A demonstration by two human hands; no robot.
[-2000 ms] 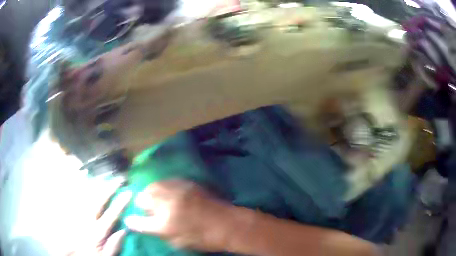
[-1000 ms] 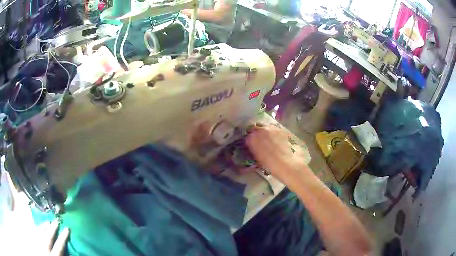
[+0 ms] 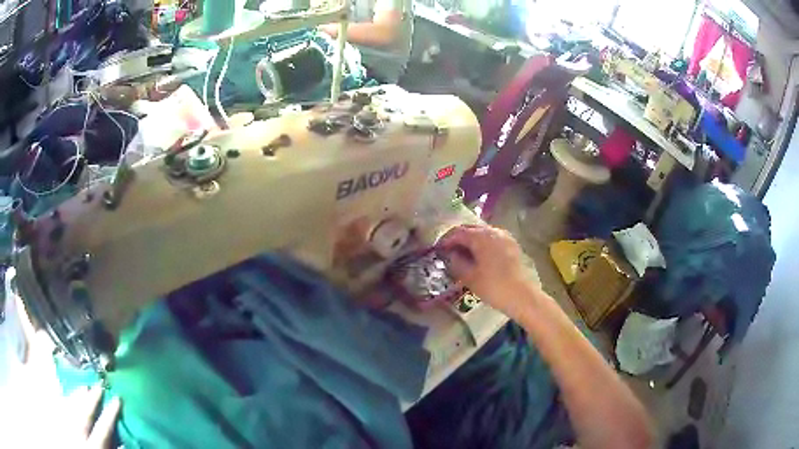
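The cream sewing machine [image 3: 289, 184] marked BAOYU spans the view from left to centre. Teal-green cloth [image 3: 272, 351] lies under and in front of its arm, bright green at the left end. My right hand [image 3: 482, 263] is over the right edge of a small reddish tray [image 3: 429, 279] of shiny metal bits at the table's right end. Its fingers are bent; whether they hold a bit cannot be told. My left hand [image 3: 103, 419] is cut off at the lower left; only fingers show beside the cloth.
Behind the machine are a dark thread spool [image 3: 296, 70] and another person's arm [image 3: 372, 31]. At right, a yellow-brown box [image 3: 600, 285] stands on the floor beside a heap of dark teal cloth [image 3: 718, 245]. Another machine [image 3: 670, 105] stands farther back.
My right hand has gone from the cloth to the tray at right, and over the last second has shifted slightly right, baring the metal bits. The view has swung right and sharpened.
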